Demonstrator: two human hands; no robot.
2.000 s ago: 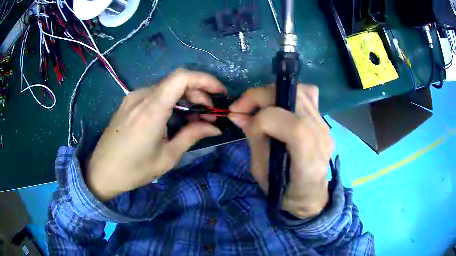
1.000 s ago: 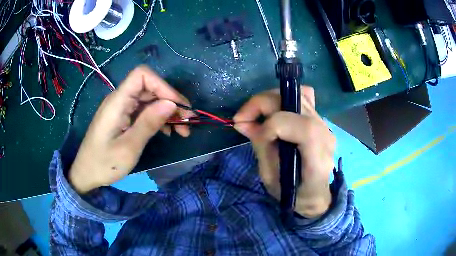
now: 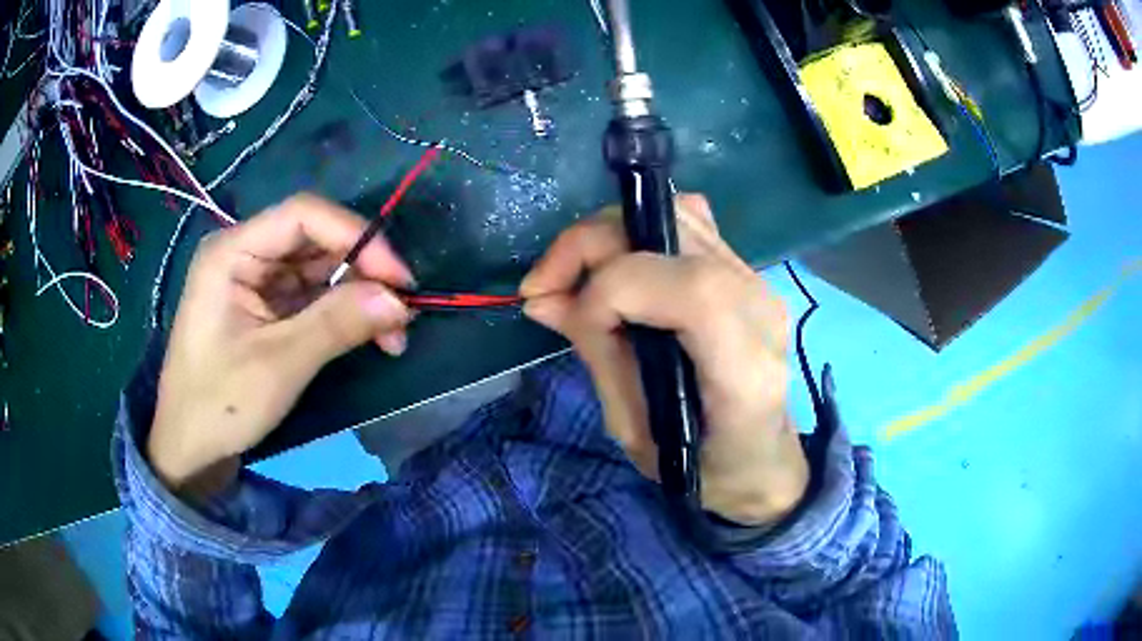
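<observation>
My left hand (image 3: 282,319) pinches thin red and black lead wires (image 3: 463,301) between thumb and fingers. One red and black wire end (image 3: 407,188) sticks up and to the right out of that hand, with a small light piece at its lower end. My right hand (image 3: 683,338) pinches the other end of the leads, which run level between both hands. The right hand also holds the soldering iron (image 3: 649,213), its black handle upright across the fingers and its metal shaft pointing away. The iron's tip is cut off by the top edge.
A shiny connector (image 3: 537,113) lies by a dark holding block (image 3: 507,63), with solder specks nearer me. A solder spool (image 3: 182,50) and wire bundles (image 3: 88,163) are at left. The iron stand's yellow sponge (image 3: 873,113) is at right, above an open cardboard box (image 3: 933,269).
The leads are now pulled straight between my hands, and one red and black end has swung up from my left hand. Both hands have shifted slightly left in view.
</observation>
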